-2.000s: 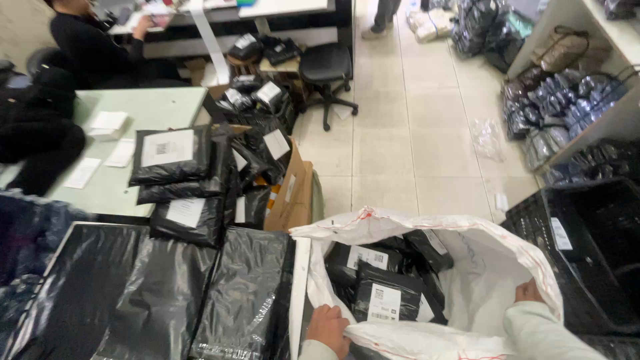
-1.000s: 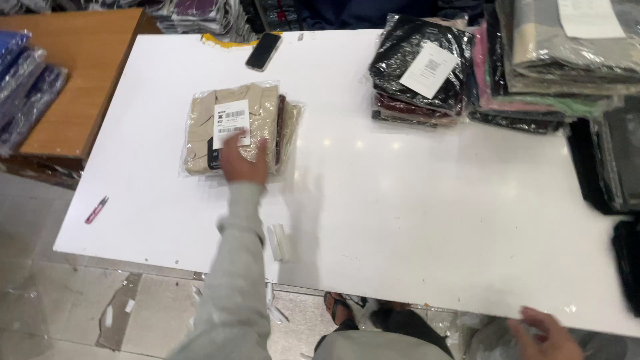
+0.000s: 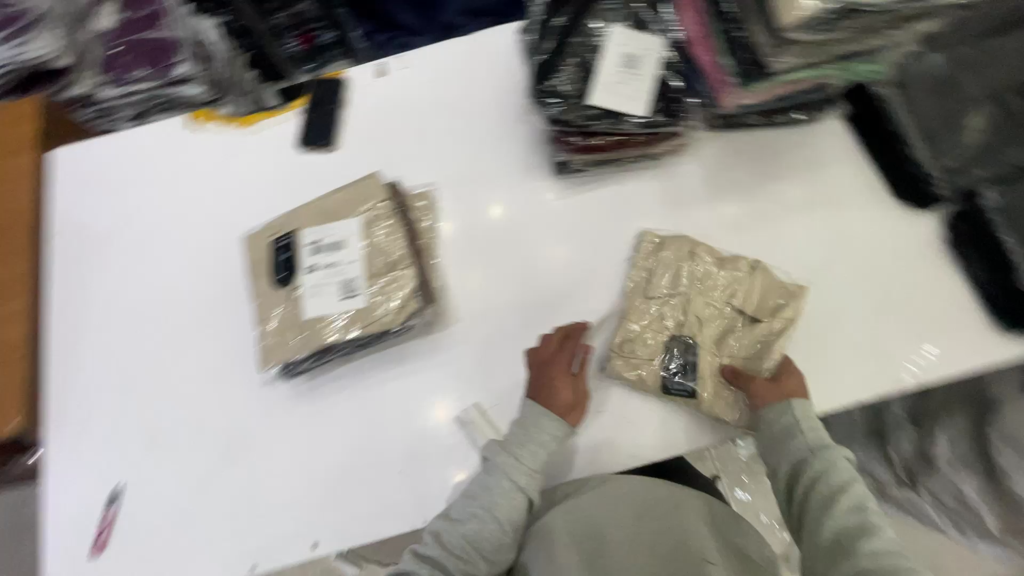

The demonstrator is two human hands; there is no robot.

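A beige folded garment in a clear plastic bag (image 3: 708, 312), with a dark tag, lies at the right of the white table (image 3: 200, 448). My right hand (image 3: 772, 384) grips its lower right corner, thumb on top. Just left of that bag is my left hand (image 3: 560, 372), holding nothing, its fingers slightly spread over the tabletop. Further left sits a small stack of bagged garments (image 3: 336, 288), a beige one on top with a white paper label (image 3: 334, 268) and a dark tag. A small white strip (image 3: 478, 424) lies beside my left sleeve.
A smartphone (image 3: 322, 112) lies near the far edge beside yellow material (image 3: 240, 118). Stacks of bagged garments (image 3: 612, 88) stand at the back right, dark grey garments (image 3: 952, 128) at the far right. A pinkish small tool (image 3: 106, 524) lies front left; a wooden surface (image 3: 20, 264) adjoins.
My left hand has left the labelled beige stack and is now by the table's front. A bagged beige garment is now under my right hand. Two seconds ago the view showed a white sack elsewhere.
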